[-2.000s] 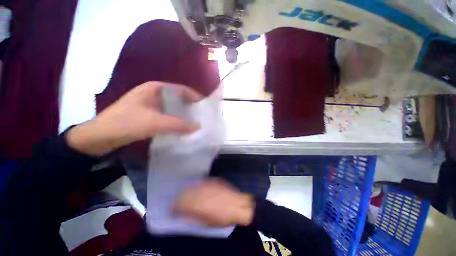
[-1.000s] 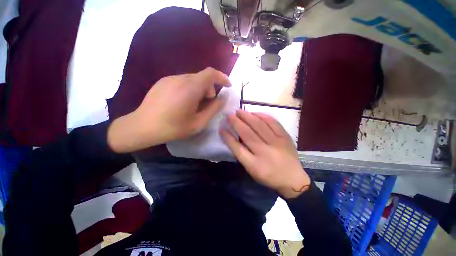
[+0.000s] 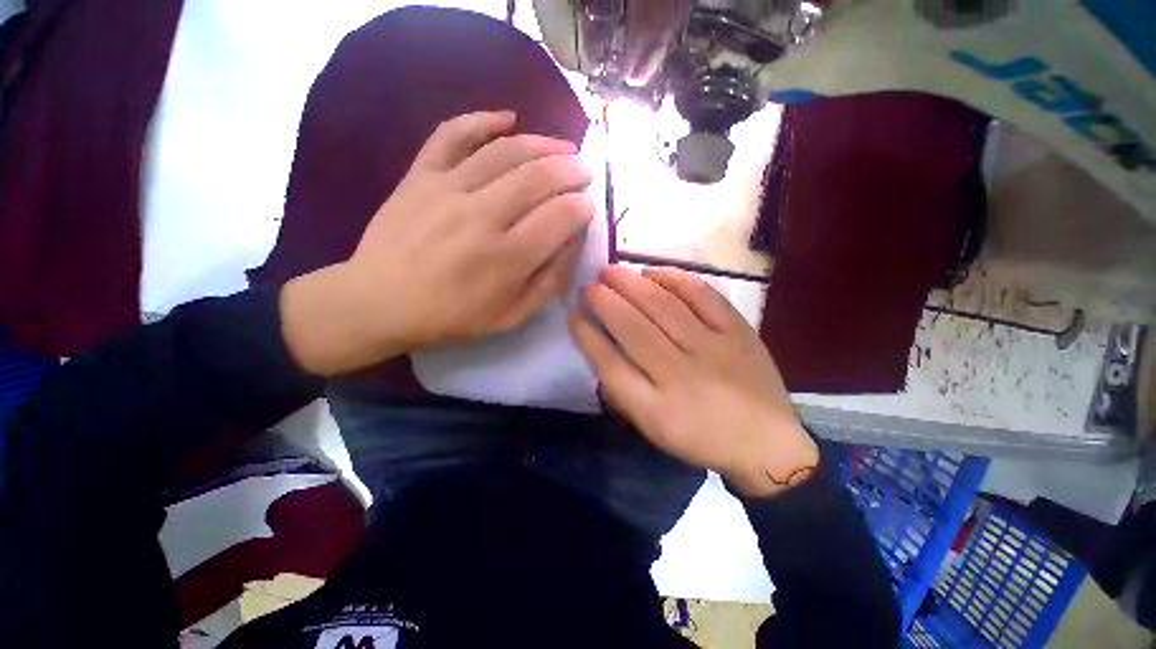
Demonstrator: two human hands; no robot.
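A large maroon cut panel (image 3: 368, 127) with a curved top lies on the white table, left of and up to the needle area. A small white piece (image 3: 507, 370) lies on its right edge, partly hidden under both hands. My left hand (image 3: 456, 241) lies flat on the white piece and the panel, fingertips just below the bright presser foot area. My right hand (image 3: 691, 374) rests with its fingertips on the white piece's right edge. The needle is lost in the lamp glare. The grey round knob (image 3: 705, 156) is right of the glare.
The sewing machine head (image 3: 1014, 89) spans the top right. A stack of maroon small pieces (image 3: 849, 254) lies right of the needle. Lint litters the table's right part. Maroon panels (image 3: 83, 178) hang at the far left. A blue crate (image 3: 1014, 571) stands below the table at right.
Two seconds ago both hands held the white piece over the lap. It now lies on the maroon panel. Since one second ago my left hand has flattened and moved slightly up.
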